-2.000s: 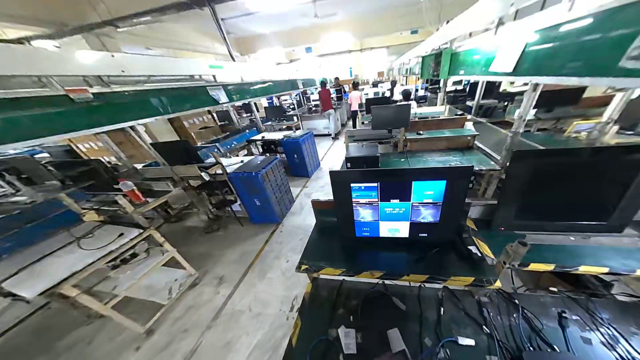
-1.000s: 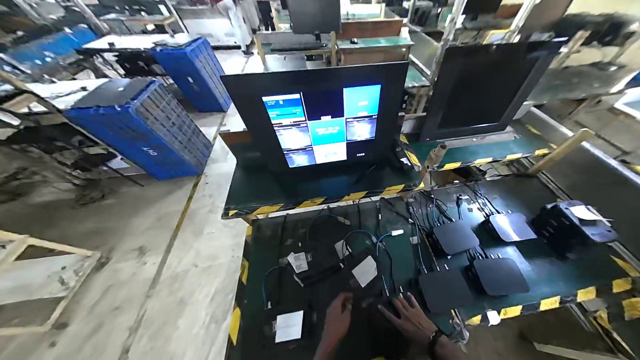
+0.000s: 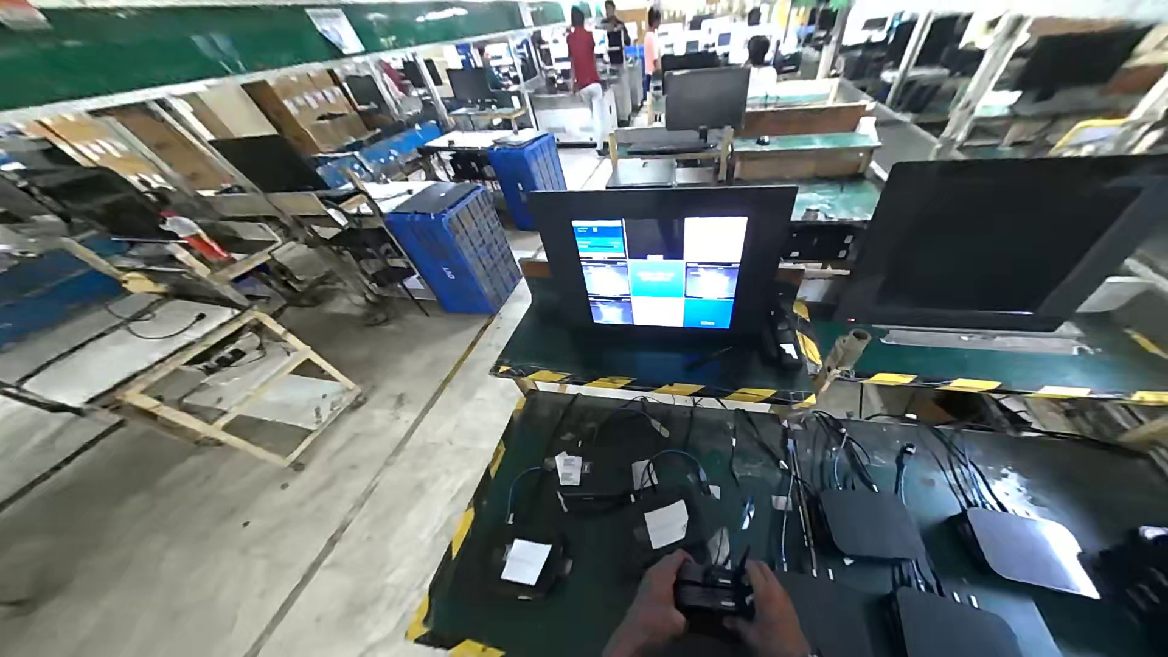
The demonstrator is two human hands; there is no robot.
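My left hand (image 3: pixel 652 607) and my right hand (image 3: pixel 774 613) grip a small black device (image 3: pixel 714 589) from both sides, low over the green bench (image 3: pixel 584 602). Just beyond it lies a black box with a white paper (image 3: pixel 666 524) on top. Another black box bearing white paper (image 3: pixel 525 561) sits to the left. Right of my hands are several flat black set-top-type boxes (image 3: pixel 871 525) with cables plugged into their backs. The exact kind of the held device cannot be told.
A lit monitor (image 3: pixel 657 274) stands on a second bench edged with yellow-black tape, a dark monitor (image 3: pixel 985 246) to its right. Loose cables (image 3: pixel 839 447) cross the bench. Blue crates (image 3: pixel 452 246) and a wooden frame (image 3: pixel 246 392) stand left. A person in red (image 3: pixel 582 64) is far off.
My hands, apart over the bench one second ago, now hold a small black device between them. Two seconds ago neither hand was in view. The view has swung up and left since one second ago.
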